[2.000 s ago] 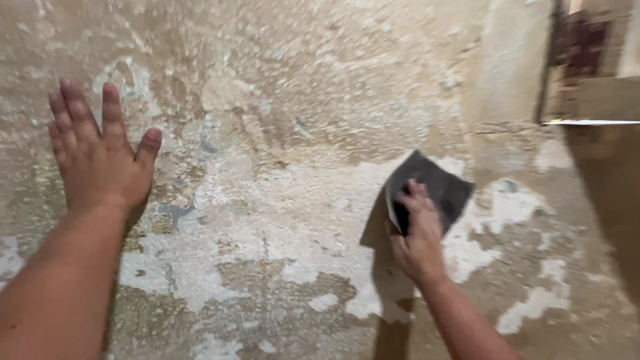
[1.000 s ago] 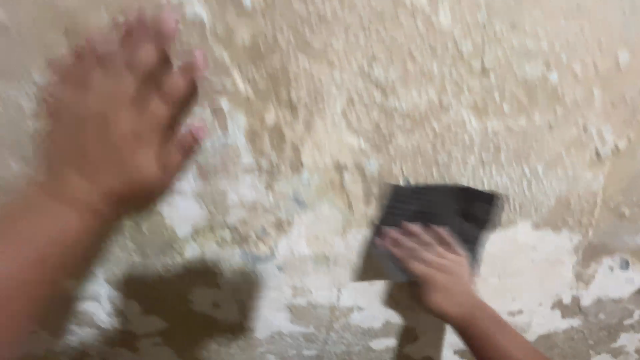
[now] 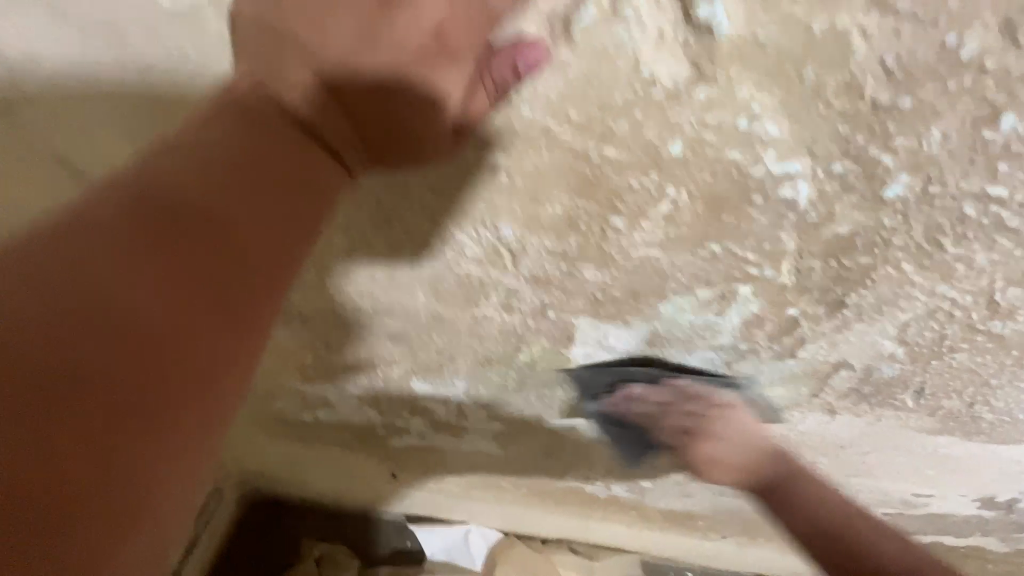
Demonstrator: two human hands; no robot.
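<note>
My right hand [image 3: 696,428] presses a dark grey sheet, probably sandpaper [image 3: 632,400], flat against the rough, patchy plaster wall [image 3: 680,224], low in the view. The sheet is blurred, and its edges stick out around my fingers. At the upper left, my left hand [image 3: 384,72] is near or on the wall and holds nothing that shows; its fingers are mostly cut off by the top edge, and the thumb points right. Pale patches of coating show around the sheet.
Along the bottom of the wall runs a pale ledge or moulding [image 3: 496,512]. Below it lie a dark object [image 3: 320,532], a white piece of paper or similar [image 3: 456,546] and brownish items. A corner of the wall is at the lower left, behind my left forearm.
The view has shifted a good deal, and the ledge with the items below it now shows. My right hand still has the dark sheet on the wall. My left hand came off its flat, spread position.
</note>
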